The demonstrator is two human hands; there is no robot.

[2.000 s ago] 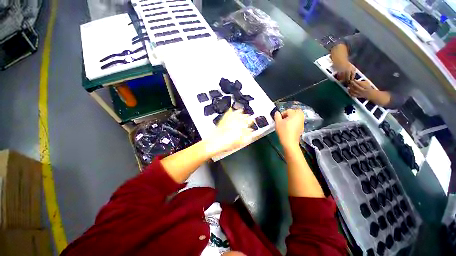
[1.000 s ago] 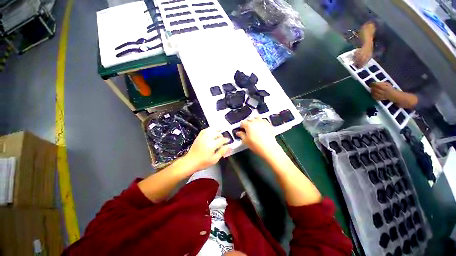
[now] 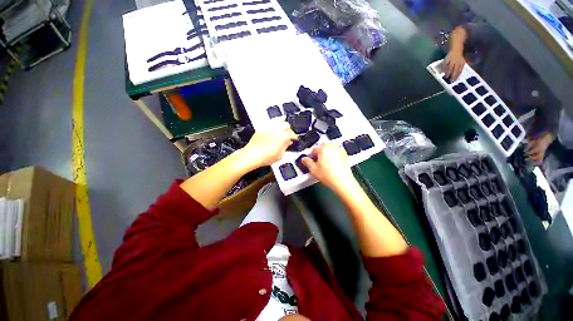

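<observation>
A white foam tray [image 3: 262,70] lies lengthwise in front of me. A heap of small black parts [image 3: 301,120] lies loose on it. Along its near edge, black parts sit in a row, one at the left [image 3: 288,171] and two at the right [image 3: 358,144]. My right hand [image 3: 326,162] has its fingertips on a black part [image 3: 303,163] in this row, between them. My left hand [image 3: 274,142] is at the near left side of the heap, its fingertips by a black part; whether it grips one is unclear.
A clear blister tray [image 3: 450,247] of black parts lies at right, beside a clear plastic bag [image 3: 405,142]. Crumpled bags [image 3: 345,31] lie behind. A side table with a white sheet [image 3: 141,45] and black straps stands at left. A box of bagged items [image 3: 217,150] is below. A coworker's hands are opposite.
My left hand has moved from the left part of the near row up to the heap. The left part now shows uncovered. My right hand stays at the row. The coworker's hands have moved apart.
</observation>
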